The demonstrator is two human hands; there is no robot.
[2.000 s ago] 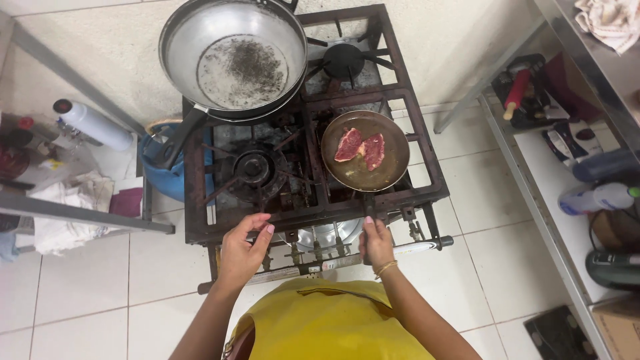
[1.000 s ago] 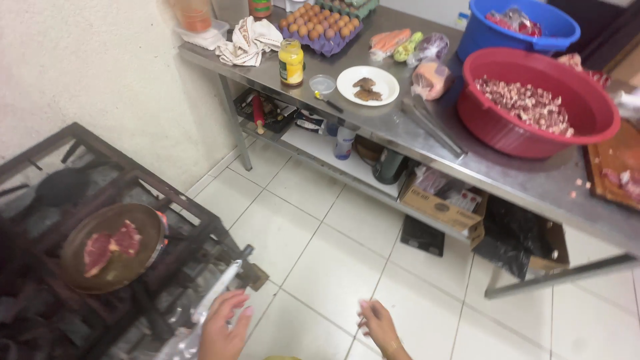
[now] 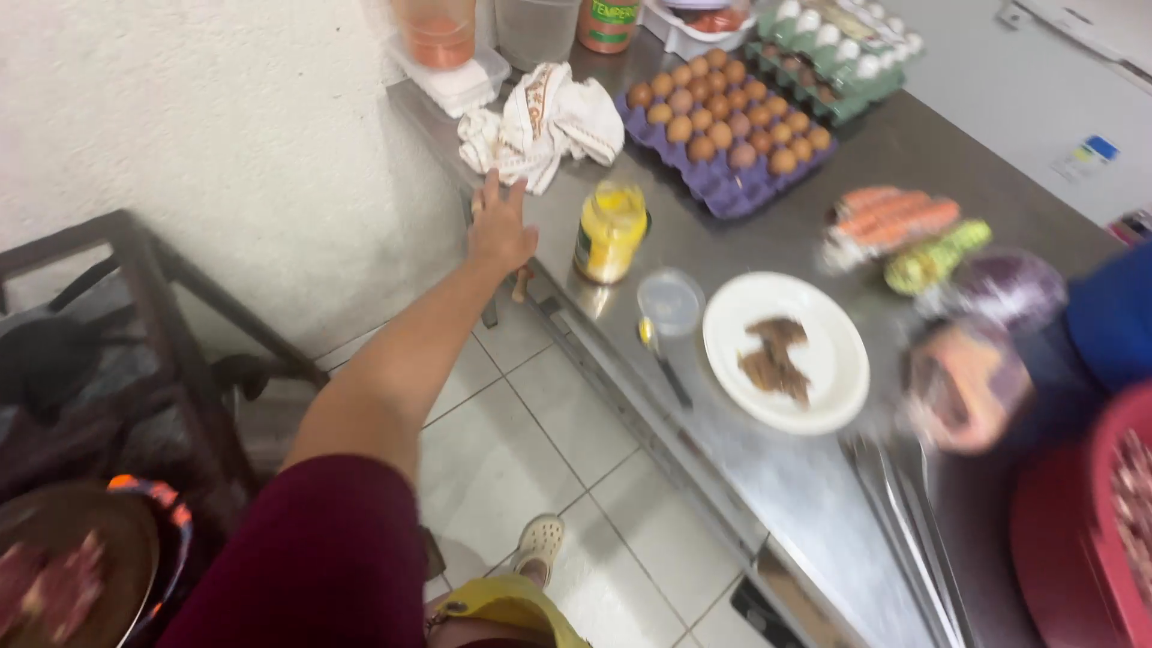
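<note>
My left hand [image 3: 500,227] is stretched out over the corner of the steel table, palm down and fingers apart. Its fingertips are at the lower edge of a crumpled white cloth [image 3: 549,126]; whether they touch it I cannot tell. My right hand is out of view. Right of my left hand stands an open glass jar with yellow contents [image 3: 612,232]. Near it lie a clear plastic lid [image 3: 670,301] and a dark-handled utensil [image 3: 668,369] with yellow on its tip. A white plate [image 3: 841,360] holds browned meat pieces [image 3: 776,360].
At lower left a pan [image 3: 126,549] with raw-looking red meat [image 3: 54,585] sits on the stove [image 3: 211,396] over flames. The table also bears a purple tray of brown eggs [image 3: 729,193], wrapped carrots [image 3: 895,216], metal tongs [image 3: 909,540] and a red basin [image 3: 1057,522] of chopped meat.
My left hand has moved from near the stove's front to the cloth on the table. The right hand, seen one second ago, has left view. The view has swung right to the table.
</note>
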